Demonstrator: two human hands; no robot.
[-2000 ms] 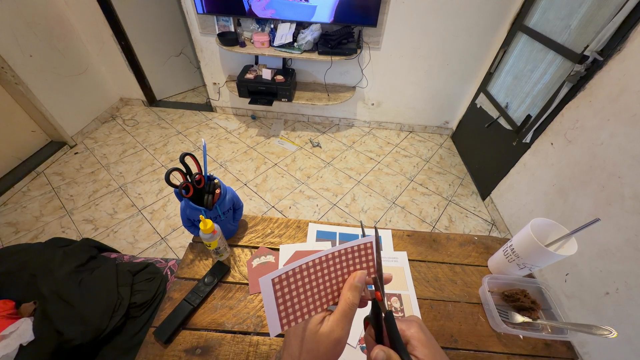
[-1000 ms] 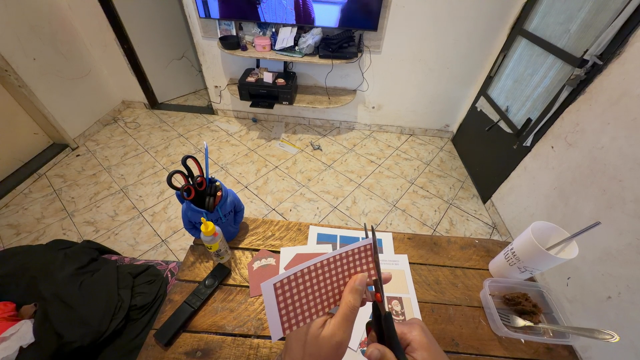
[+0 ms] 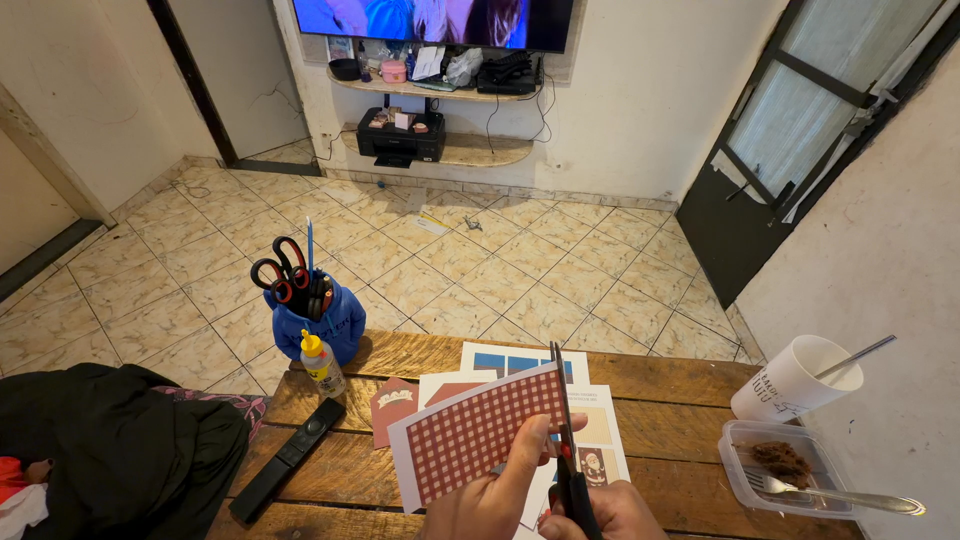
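Observation:
My left hand (image 3: 499, 480) holds a sheet of paper with a red gingham print (image 3: 480, 435) and white margins, pinched near its right edge. My right hand (image 3: 607, 514) grips black-handled scissors (image 3: 566, 442), blades pointing up along that right edge and nearly together. Beneath the hands lie printed sheets (image 3: 600, 397) with blue, beige and Santa pictures. A dark red paper piece (image 3: 390, 416) rests to the left of them.
A glue bottle (image 3: 322, 367) stands by a blue hoodie-shaped holder (image 3: 319, 322) with scissors and pencils. A black remote control (image 3: 289, 459) lies at the left of the wooden table (image 3: 675, 431). At right are a white cup (image 3: 795, 379) and a plastic container (image 3: 832, 469) with brown food and a fork.
The scissor blades, apart two seconds ago, are now nearly together at the gingham sheet's right edge. Both hands stay in about the same place.

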